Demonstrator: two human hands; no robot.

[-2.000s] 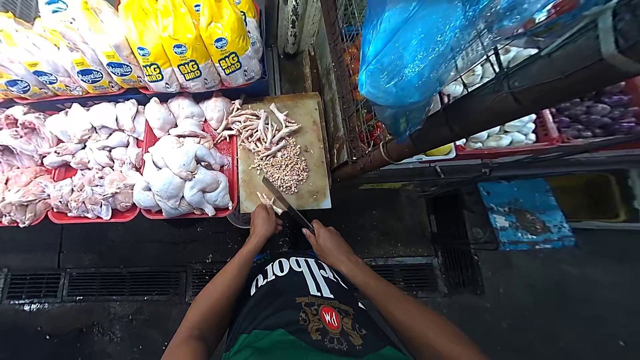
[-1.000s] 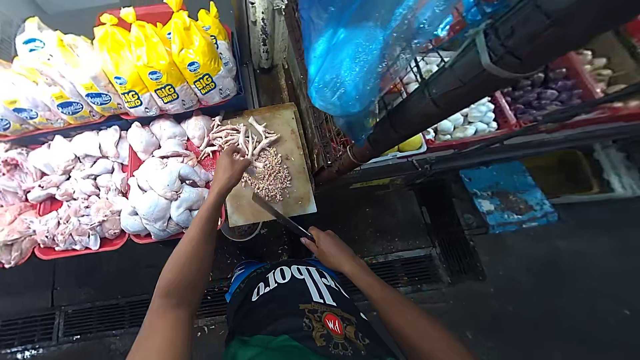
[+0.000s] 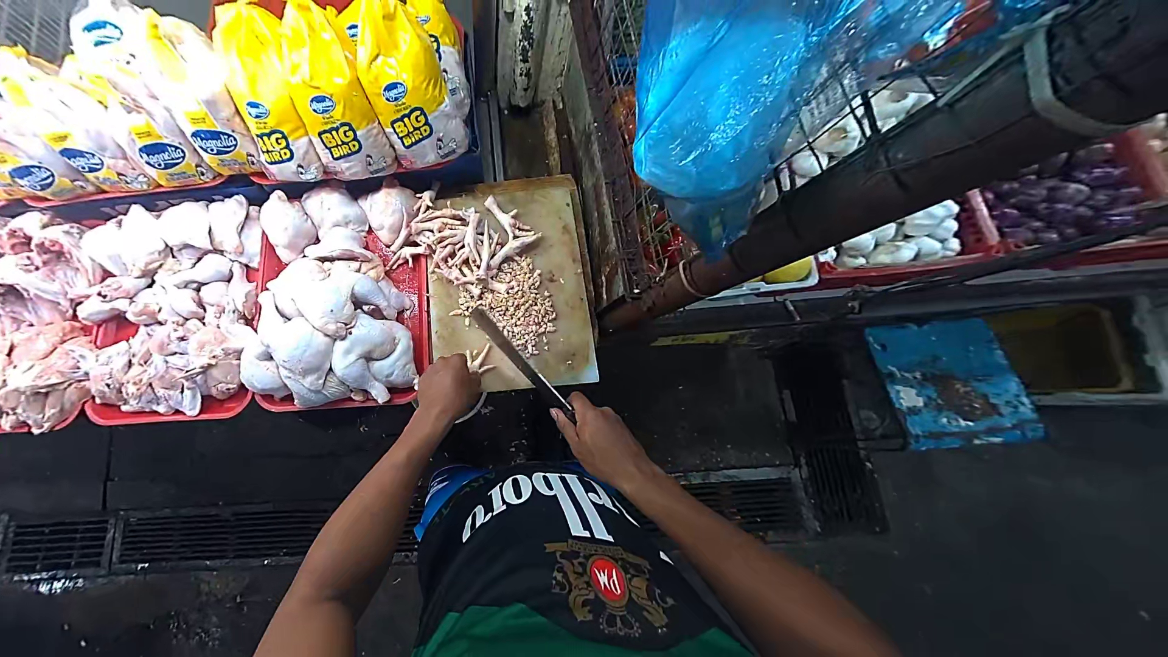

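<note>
My left hand point(image 3: 449, 387) is closed on a chicken foot point(image 3: 479, 359) at the near edge of a worn cutting board point(image 3: 573, 274); the toes stick out to the right of my fingers. In my right hand point(image 3: 598, 436) is the handle of a long knife point(image 3: 522, 361), its blade slanting up and left over the board, close beside that foot. Beyond the blade lies a spread of small cut pieces, apparently toe tips point(image 3: 525, 306). Behind them, a pile of whole chicken feet point(image 3: 470, 239) covers the board's back left part.
Red trays point(image 3: 418, 310) of raw chicken stand left of the board, with bagged whole chickens point(image 3: 333, 100) behind. At the right are a wire mesh partition point(image 3: 610, 137), a blue plastic bag point(image 3: 721, 109), a dark slanting pole point(image 3: 876, 173) and vegetable crates point(image 3: 981, 224). Floor grates point(image 3: 219, 537) run below.
My left hand has come back from the pile of feet to the near edge of the board, now with a foot in it. The knife has stayed in my right hand.
</note>
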